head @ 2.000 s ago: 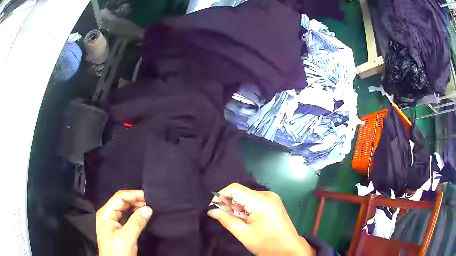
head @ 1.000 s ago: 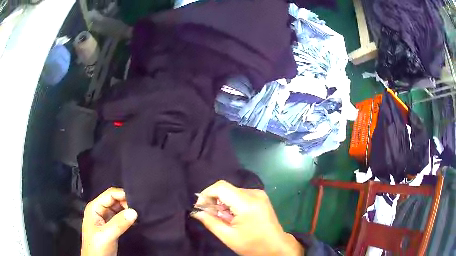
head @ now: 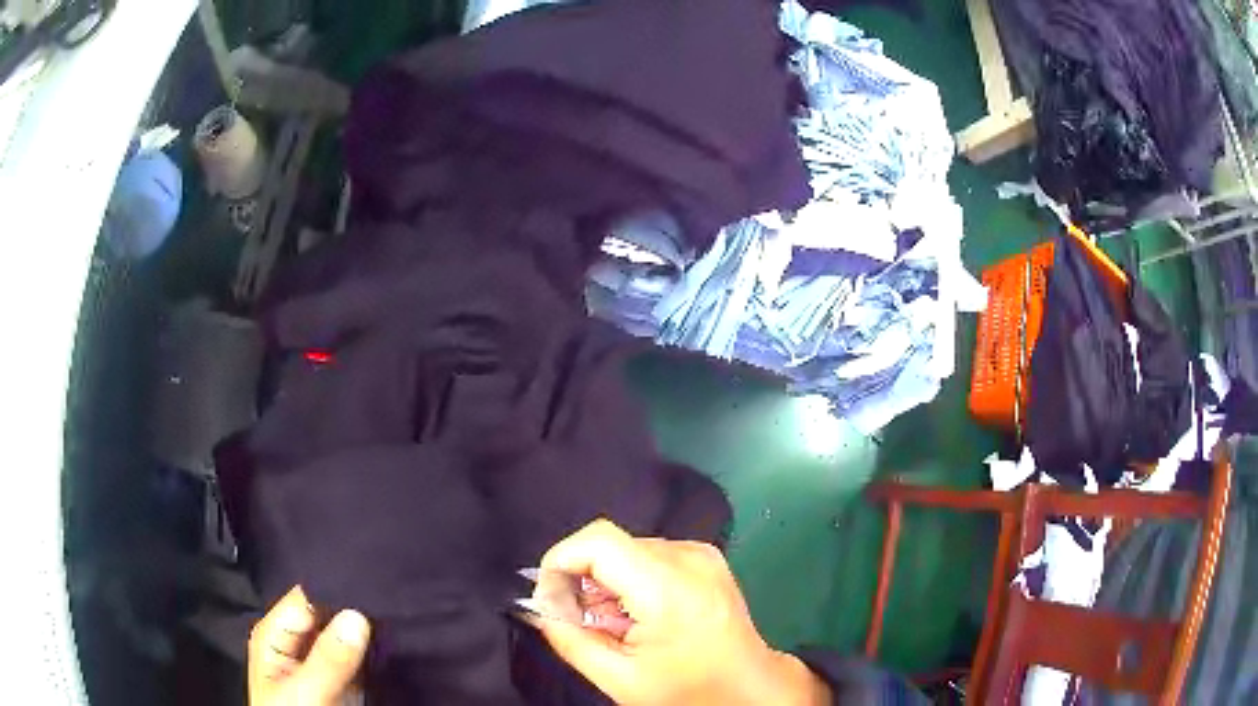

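A dark garment (head: 400, 510) fills the lower left and centre, with folds across its middle and a small red mark (head: 319, 357) at its upper left. My left hand (head: 306, 655) is at the bottom, cut off by the frame edge, with thumb and finger pinching the garment's left edge. My right hand (head: 662, 614) holds small silver thread snips (head: 555, 599), blades pointing left and apart, over the garment's right part. Any thread at the tips is too fine to tell.
Another dark cloth (head: 593, 111) lies above the garment. A light blue and white cloth heap (head: 842, 262) is on the green floor (head: 745, 462). An orange basket (head: 1007, 331) and a reddish-brown chair (head: 1104, 634) stand right. A thread cone (head: 228, 152) and white table edge (head: 48, 345) are left.
My left hand has moved lower in the view. The near part of the garment has shifted and spread wider to the left. My right hand with the snips has moved slightly left and down.
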